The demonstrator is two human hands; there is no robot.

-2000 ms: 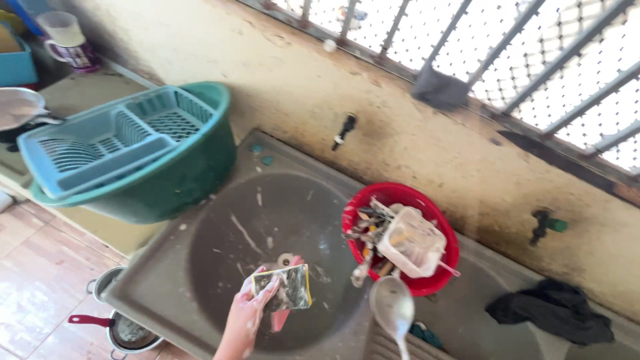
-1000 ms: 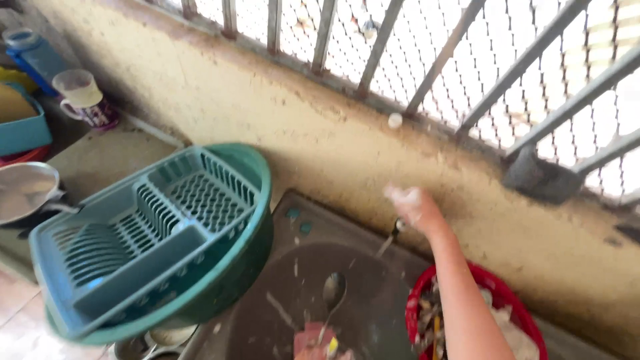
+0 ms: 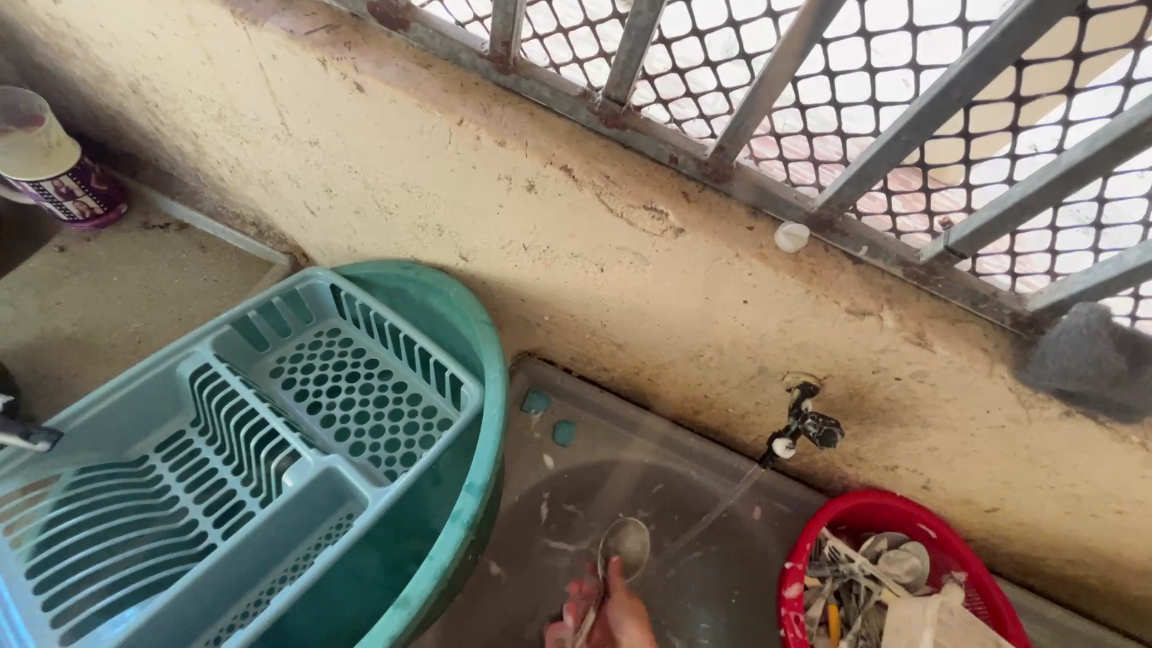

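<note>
At the bottom edge, a metal spoon point(image 3: 625, 549) is held bowl upward over the grey sink basin point(image 3: 720, 576). What appears to be my right hand point(image 3: 628, 616) grips its handle, thumb near the bowl. Reddish fingers left of the handle may be my left hand point(image 3: 569, 616); overlap and the frame edge hide how they hold. A thin water stream point(image 3: 715, 522) runs from the black wall tap point(image 3: 801, 423) into the basin, right of the spoon. A red plastic basket point(image 3: 801, 549) at the lower right holds cutlery point(image 3: 841, 576) and a whitish plastic container point(image 3: 940, 625).
A blue-green dish rack point(image 3: 333, 468) rests on a large green plastic tub point(image 3: 495, 387) to the left. A purple cup point(image 3: 81, 193) stands at upper left. A barred window point(image 3: 936, 117), white cap point(image 3: 792, 237) and grey scouring pad or cloth point(image 3: 1093, 360) line the sill.
My right hand has left the wall tap, where it was one second ago. Water now shows below the tap. The scouring sponge held two seconds ago is out of sight.
</note>
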